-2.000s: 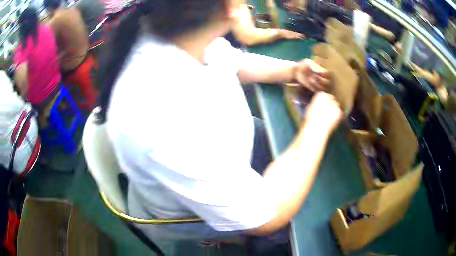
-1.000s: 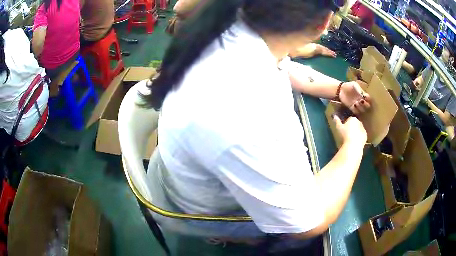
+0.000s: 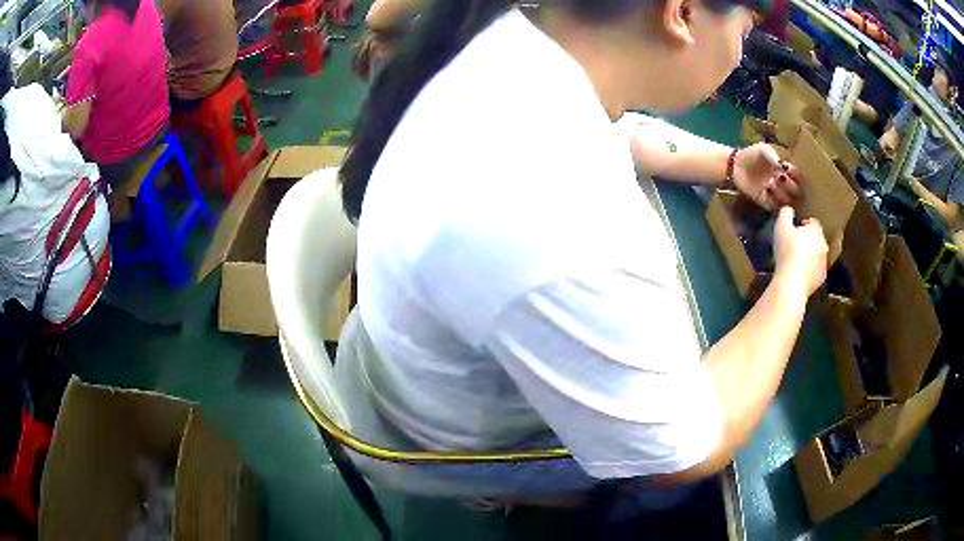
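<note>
Neither of my hands is in view. A small brown carton (image 3: pixel 865 465) with its lid up and dark contents stands on the dark green table (image 3: pixel 770 370) at the lower right. A second open carton (image 3: pixel 888 338) with dark contents stands just beyond it. A neighbouring person in white has both hands over another open carton (image 3: pixel 735 248). What those fingers hold is too small to tell.
The neighbour sits on a white chair (image 3: pixel 301 264) with a gold-coloured rim. A large open carton (image 3: pixel 111 454) on the floor holds clear plastic. Another open carton (image 3: pixel 248 296) stands behind the chair. Other people and red and blue stools are at the upper left.
My view has shifted, and the neighbour and table boxes now sit further right in the picture. The floor carton behind the chair has come into view since the oldest frame. The neighbour's hands remain over the carton.
</note>
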